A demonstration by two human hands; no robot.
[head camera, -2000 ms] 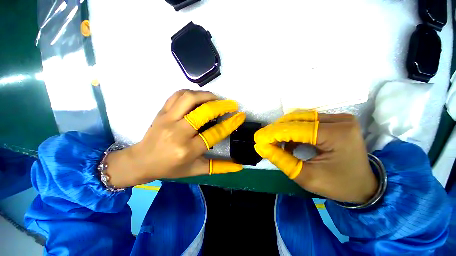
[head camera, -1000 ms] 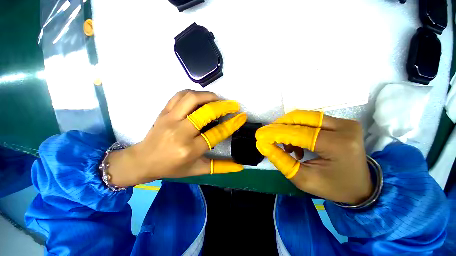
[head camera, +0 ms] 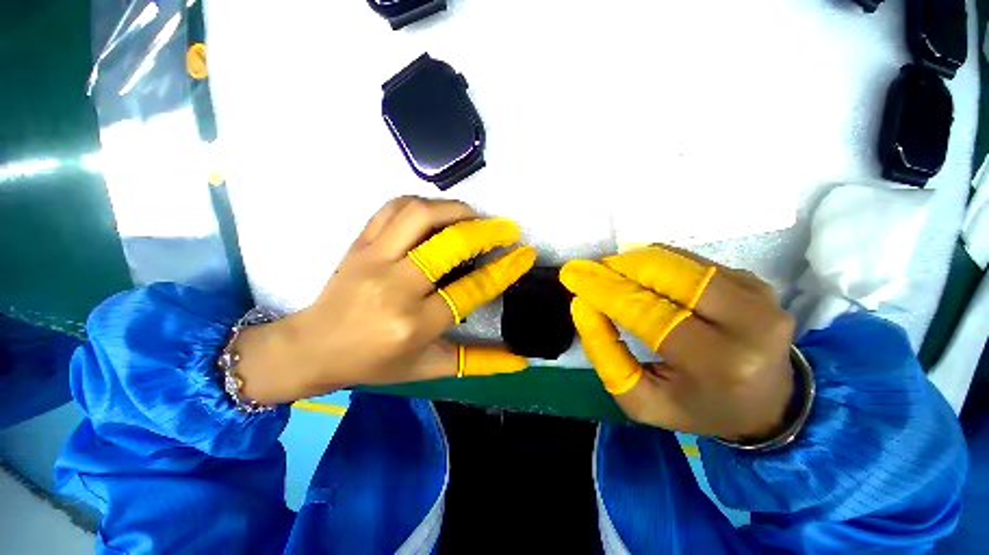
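A black smartwatch (head camera: 537,314) lies at the near edge of the white foam mat (head camera: 672,108), between my hands. My left hand (head camera: 407,293), in yellow finger cots, is on its left side, with two fingers at its upper left and the thumb at its lower left, holding it. My right hand (head camera: 678,336), also in yellow finger cots, is at its right side. The index fingertip is at the watch's upper right edge and the thumb is apart below it. I see nothing held in the right hand.
Another smartwatch (head camera: 434,121) lies beyond my left hand; more lie at the top and right edges (head camera: 919,125). A pale flat sheet (head camera: 705,222) and white cloth (head camera: 868,244) are at right. Clear plastic (head camera: 163,141) and loose yellow finger cots (head camera: 197,61) are at left.
My right index finger and thumb have parted and moved off the watch face to its right edge. My left hand and the watch have barely moved.
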